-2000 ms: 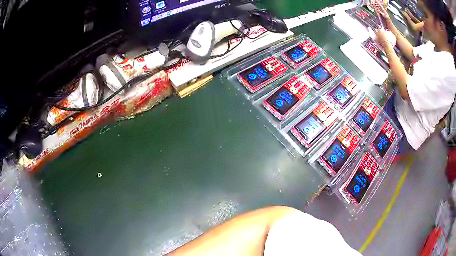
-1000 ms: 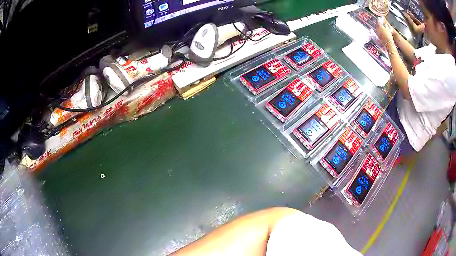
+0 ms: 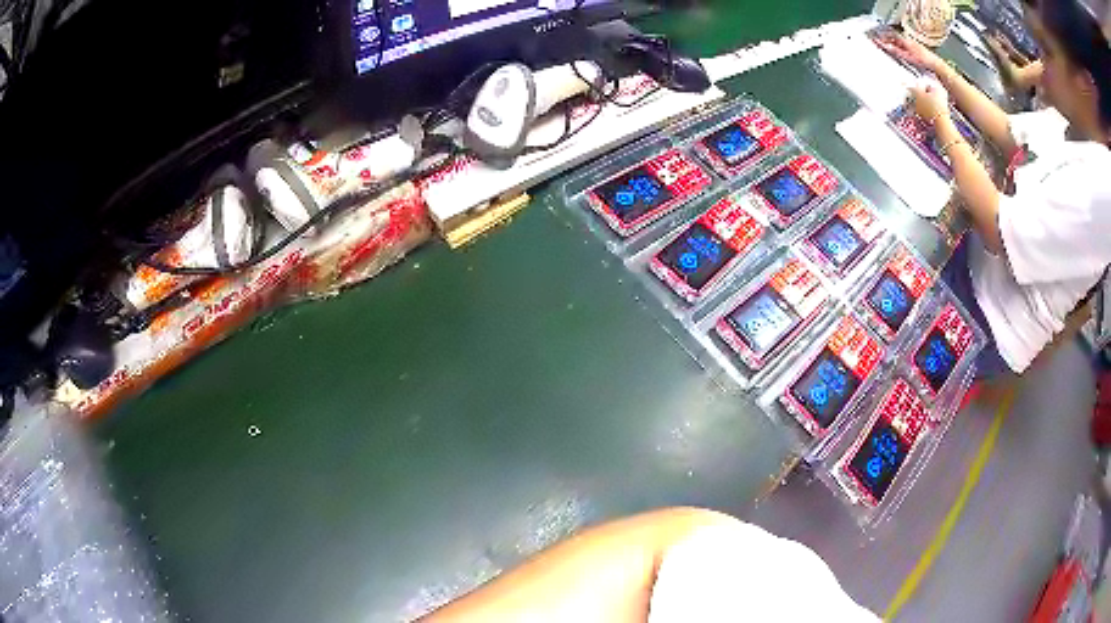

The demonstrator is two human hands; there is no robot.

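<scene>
A clear blister tray [image 3: 713, 326] lies slantwise on the green bench, right of the middle. It holds several flat display modules [image 3: 691, 258] in two rows. Each module has a dark face with blue marks and a red-and-white end. The tray's near right end reaches the bench edge. My bare right forearm and white sleeve cross the bottom of the picture, but the hand is cut off by the lower edge. My left hand is not in view.
Barcode scanners [image 3: 501, 111] with cables lie along the bench back below a monitor [image 3: 469, 31]. A red-and-white wrapped ledge [image 3: 262, 292] runs left. A person [image 3: 1060, 231] works at the upper right beside white sheets [image 3: 895, 164]. Shiny clear plastic [image 3: 67, 523] is lower left.
The neighbouring person's hands have come down and apart over the work at the upper right. The view has shifted slightly. The tray and modules lie as before, and my forearm has barely moved.
</scene>
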